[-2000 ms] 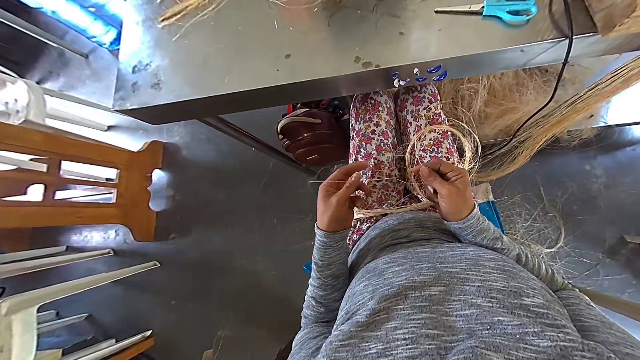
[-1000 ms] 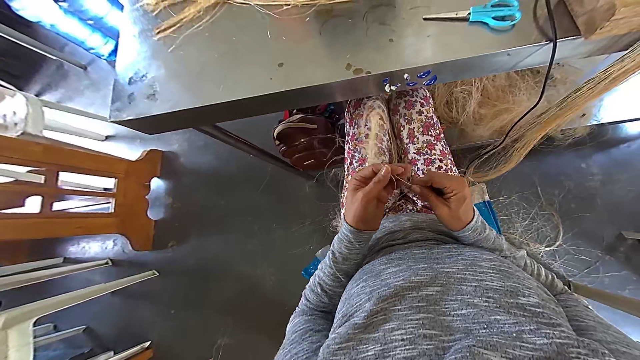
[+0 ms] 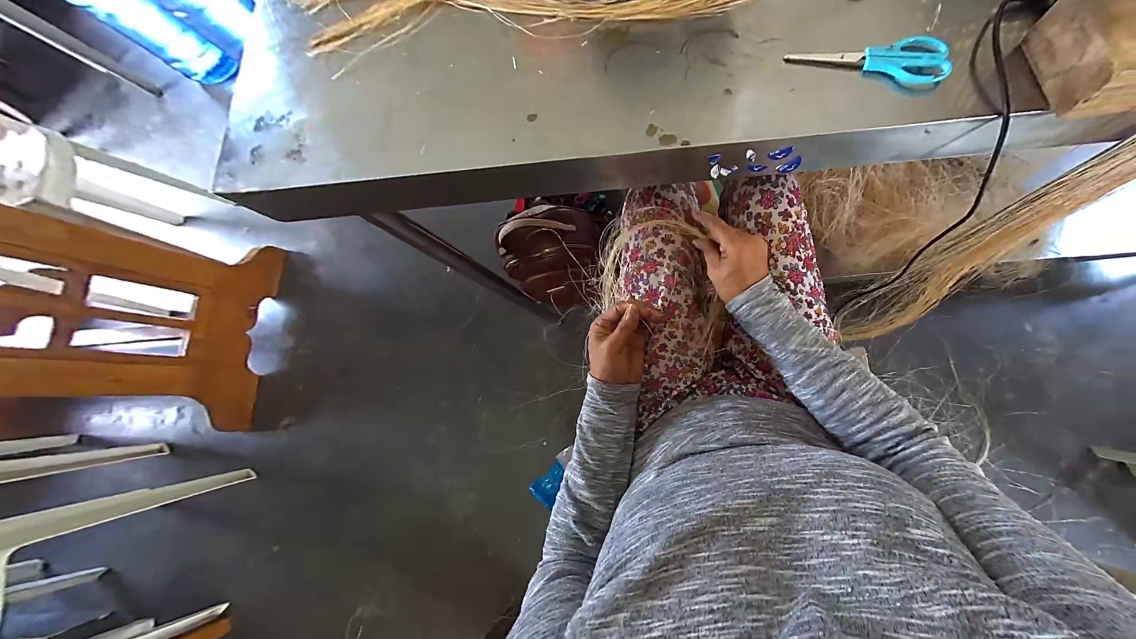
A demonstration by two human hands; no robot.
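Note:
My left hand (image 3: 619, 344) is above my left-side thigh, thumb and fingertip pinched on thin plant fibres that are hard to make out. Higher and to the right, my right hand (image 3: 733, 255) has its fingers closed on a strand of pale plant fibres (image 3: 661, 227) that crosses the flowered trousers and hangs down at the knee. Both hands are below the edge of a metal table (image 3: 426, 115). Light-blue-handled scissors (image 3: 905, 62) lie on the tabletop. A bundle of straw-coloured fibres (image 3: 532, 9) lies along its far side.
A long fibre bundle (image 3: 985, 244) and a black cable (image 3: 998, 133) hang at the right. Loose fibre (image 3: 896, 209) is heaped under the table. A brown leather bag (image 3: 550, 253) is by the knees. A wooden chair (image 3: 204, 293) stands left. Small blue-and-white pieces (image 3: 754, 162) are on the table's edge.
My hands were close together over the lap one second ago; now they are apart, the right one farther up toward the table. The ring of fibre seen two seconds ago is no longer plain as a ring.

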